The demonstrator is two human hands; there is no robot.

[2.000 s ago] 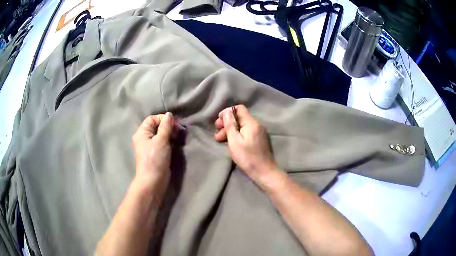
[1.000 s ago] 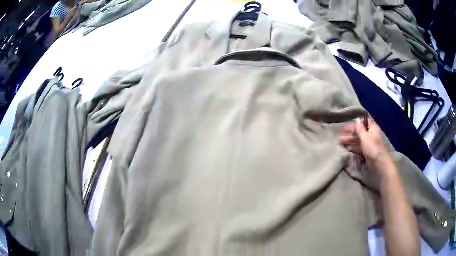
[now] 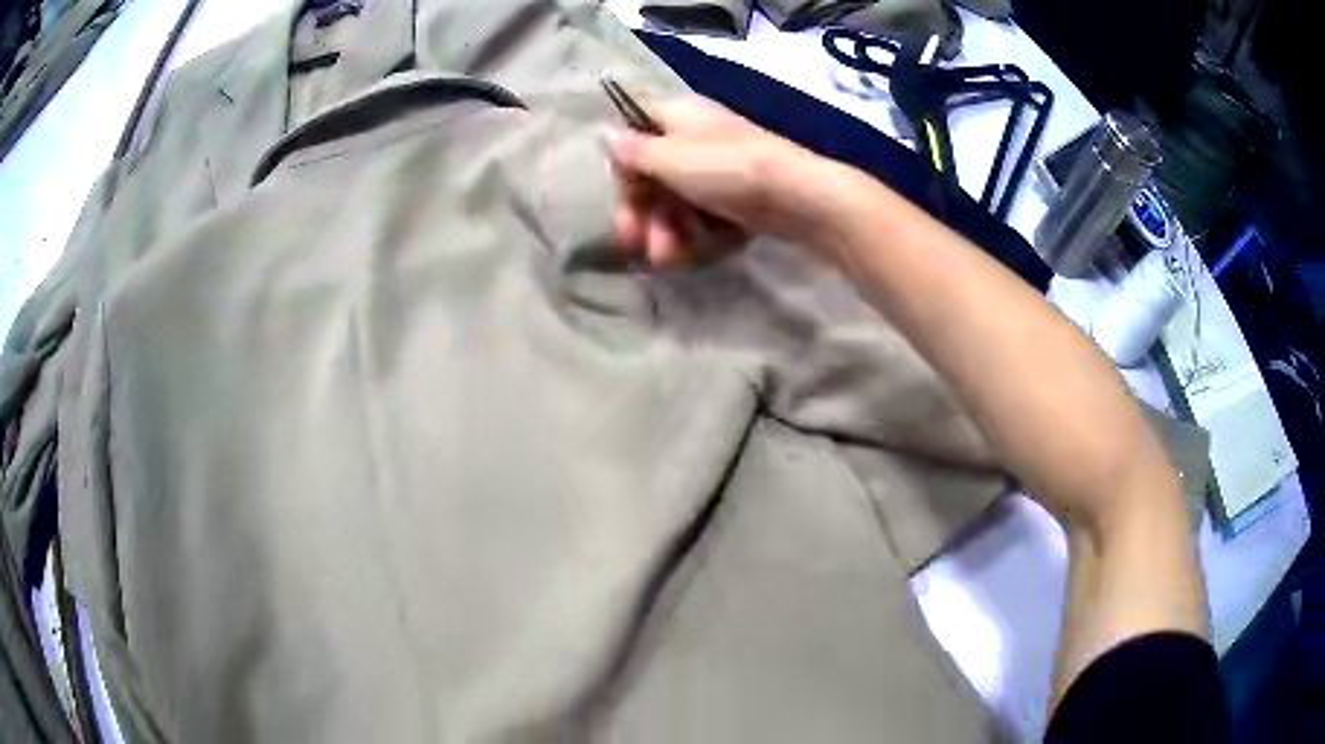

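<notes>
A grey-beige jacket (image 3: 378, 422) lies back side up over most of the view, its raised collar edge (image 3: 385, 109) at the upper left. Its cloth is wrinkled at the shoulder and sleeve below my right hand. My right hand (image 3: 690, 182) is over the jacket's upper right part, its forearm crossing from the lower right. It holds the thread snips (image 3: 631, 108), whose dark pointed tip sticks out past the fingers to the upper left. The fingers are slightly blurred. My left hand is not in the picture.
Black hangers (image 3: 945, 95) lie on dark cloth (image 3: 778, 109) and the white table at the upper right. A metal flask (image 3: 1100, 196), a white thread cone (image 3: 1141, 308) and a pale green-edged booklet (image 3: 1235, 422) are along the right edge. More grey-beige garments are at the top and left.
My left hand, at the jacket two seconds ago, has left the picture. My right hand is now nearer the shoulder with the snips' tip showing. The view swung away and back.
</notes>
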